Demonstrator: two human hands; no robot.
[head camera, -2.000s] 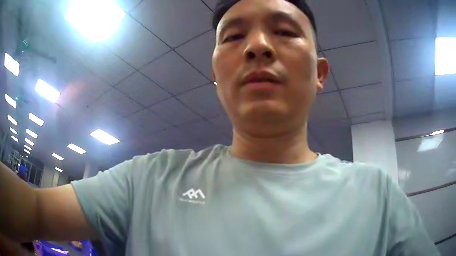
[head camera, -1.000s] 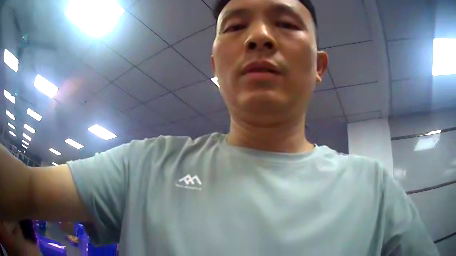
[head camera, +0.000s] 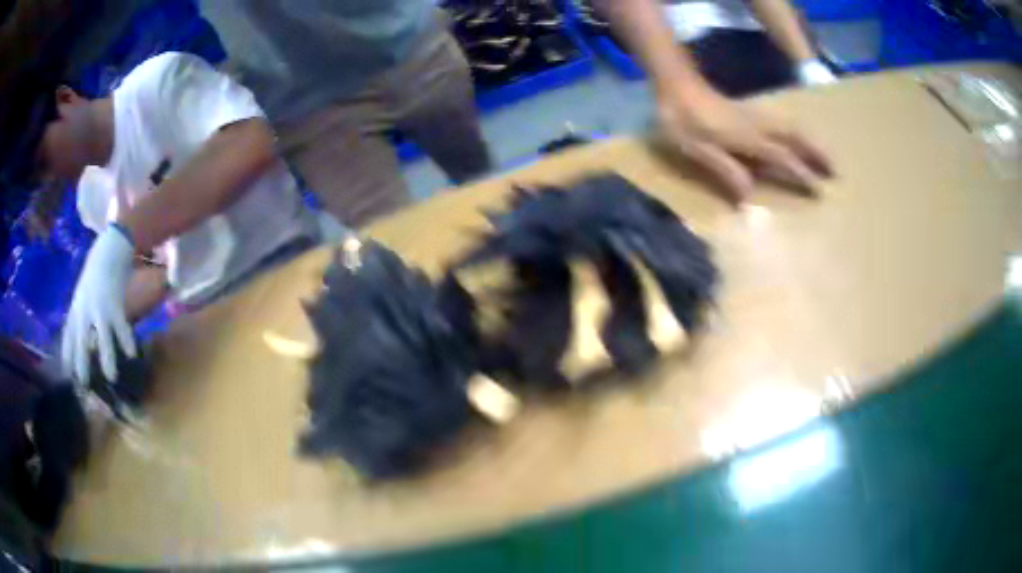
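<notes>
Neither of my hands is in view. Nearest in front of me are black fluffy bundles with beige parts on a tan bench (head camera: 863, 257). One bundle (head camera: 387, 364) lies left of the middle, with a beige piece at its lower right. Another, wider bundle (head camera: 628, 241) lies to its right, with several beige parts showing among the black. The picture is blurred, so fine detail cannot be told.
A person in grey-green leans a bare hand (head camera: 740, 140) on the bench's far side. A seated person in a white shirt (head camera: 185, 112) has a white-gloved hand (head camera: 101, 302) over dark material at left. Blue bins (head camera: 538, 69) stand behind. A green belt (head camera: 897, 481) runs along the near side.
The view has swung from a close person in a grey-green shirt under a lit ceiling to the tan bench with the black bundles and the people across it.
</notes>
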